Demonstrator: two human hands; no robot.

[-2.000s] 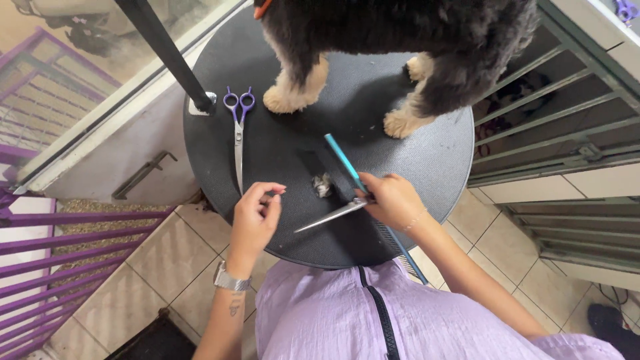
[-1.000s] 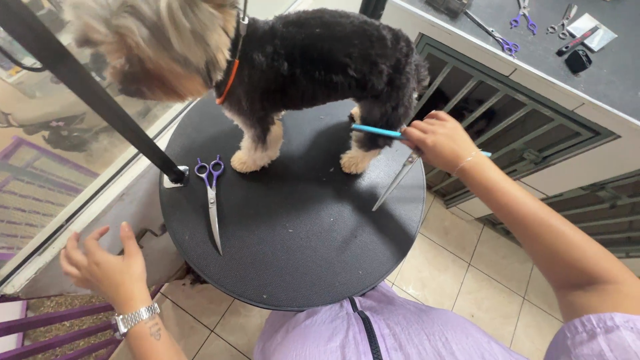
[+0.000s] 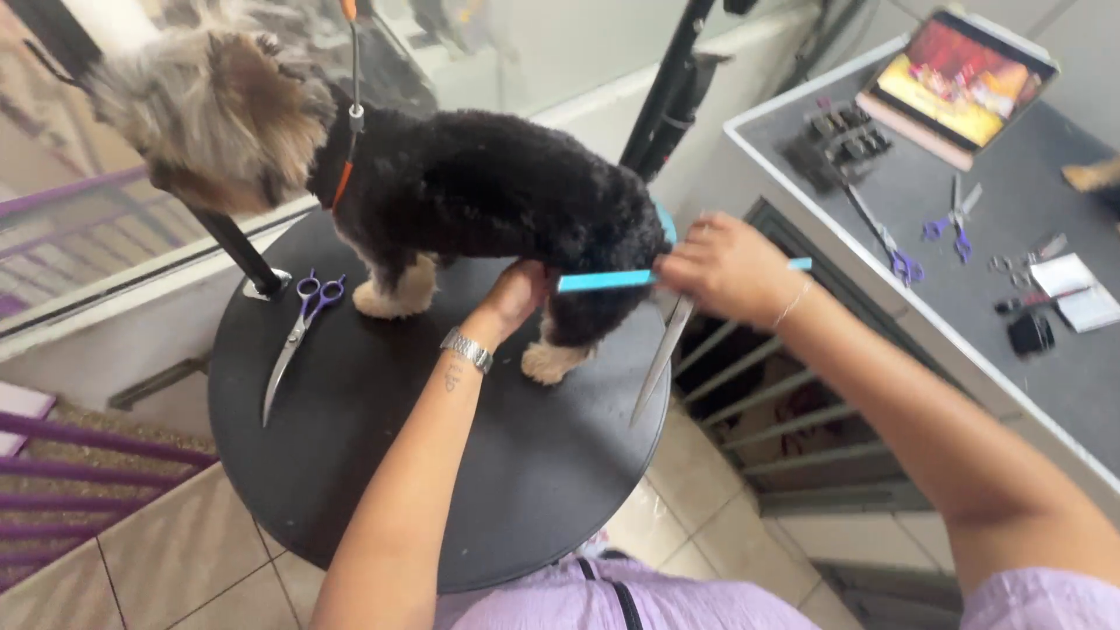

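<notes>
A small dog (image 3: pixel 499 188) with a black trimmed body and a shaggy grey-tan head stands on a round black grooming table (image 3: pixel 350 464), an orange loop around its neck. My right hand (image 3: pixel 722 271), at its rump, is closed around a blue comb (image 3: pixel 604 280) and a pair of long grooming scissors (image 3: pixel 662 359), whose blades point down. Under the belly, just before the hind leg, is my left hand (image 3: pixel 522 293); its fingers are partly hidden by the dog, so I cannot see whether they grip it. Curved scissors with purple handles (image 3: pixel 302 337) lie at the table's left.
A black post (image 3: pixel 232 249) rises at the table's left edge. On the grey counter (image 3: pixel 971 262) at right lie purple-handled scissors (image 3: pixel 954 219), clipper combs (image 3: pixel 849 136) and a propped tablet (image 3: pixel 962 79). Barred cage doors (image 3: pixel 787 411) are beneath it; a purple railing (image 3: pixel 87 472) stands at lower left.
My left hand has moved from left of the table to under the dog's belly. My right hand still holds the comb and scissors near the rump. The view has shifted, showing more of the counter.
</notes>
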